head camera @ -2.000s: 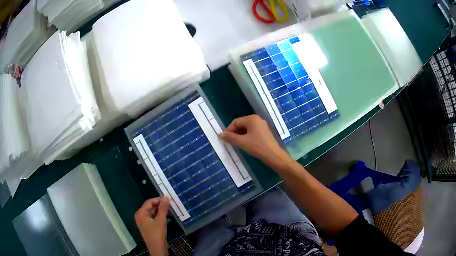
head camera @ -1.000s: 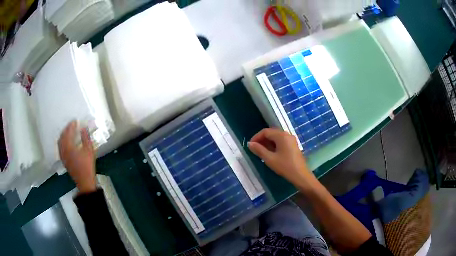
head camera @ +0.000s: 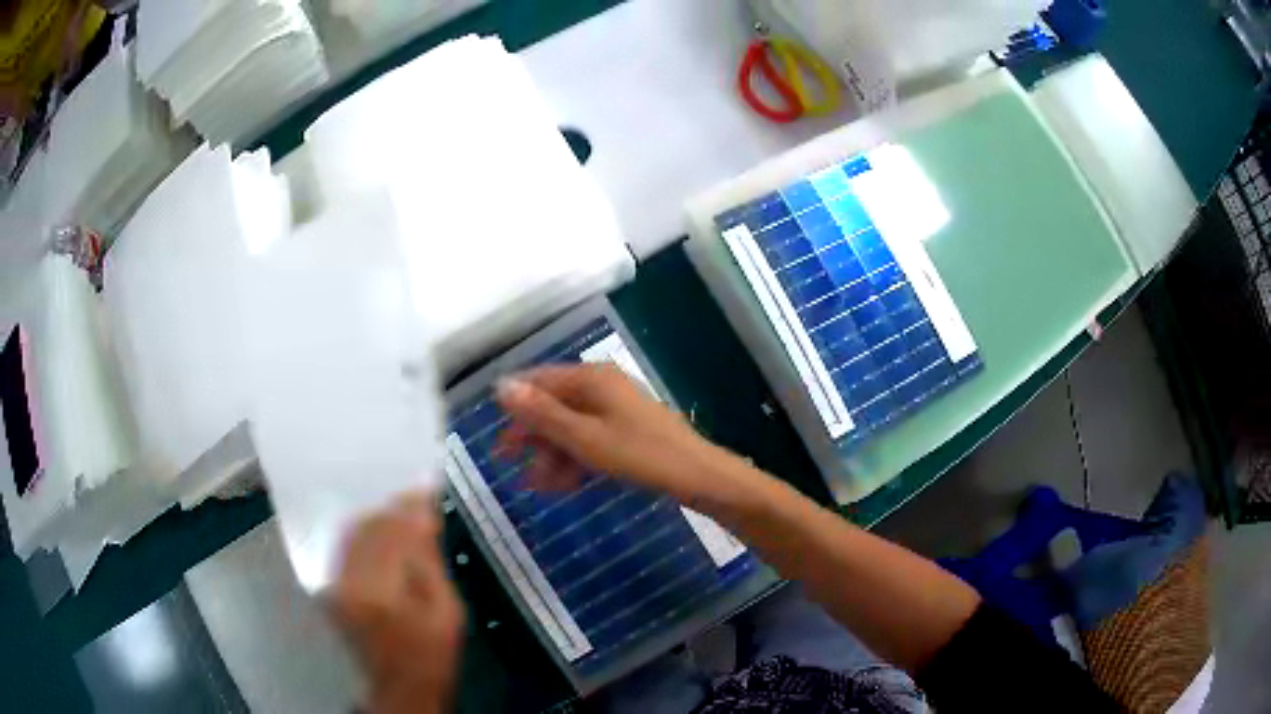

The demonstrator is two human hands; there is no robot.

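Observation:
My left hand [head camera: 400, 600], blurred, grips the near edge of a white backsheet [head camera: 342, 363], which hangs above the left part of the bench with a small mark near its right edge. My right hand [head camera: 565, 426] is over the upper part of a solar cell assembly [head camera: 586, 558], fingers apart and blurred, with nothing visible in it. The assembly lies flat on a greyish base sheet, a white strip along each side; the hand and forearm hide part of the right strip. A second cell assembly [head camera: 857, 300] lies on a pale green board [head camera: 1025, 195] on the right.
Tall white stacks [head camera: 460, 168] stand at the back left. A milky sheet stack [head camera: 244, 600] is at the near left. Red-and-yellow scissors [head camera: 789, 78] lie behind the green board. A wire-mesh cart [head camera: 1241, 335] and a person's blue-clothed legs [head camera: 1031, 537] show at right.
My left hand has moved from the white stack toward me and now holds a backsheet. My right hand has moved left from beside the cell assembly to above it.

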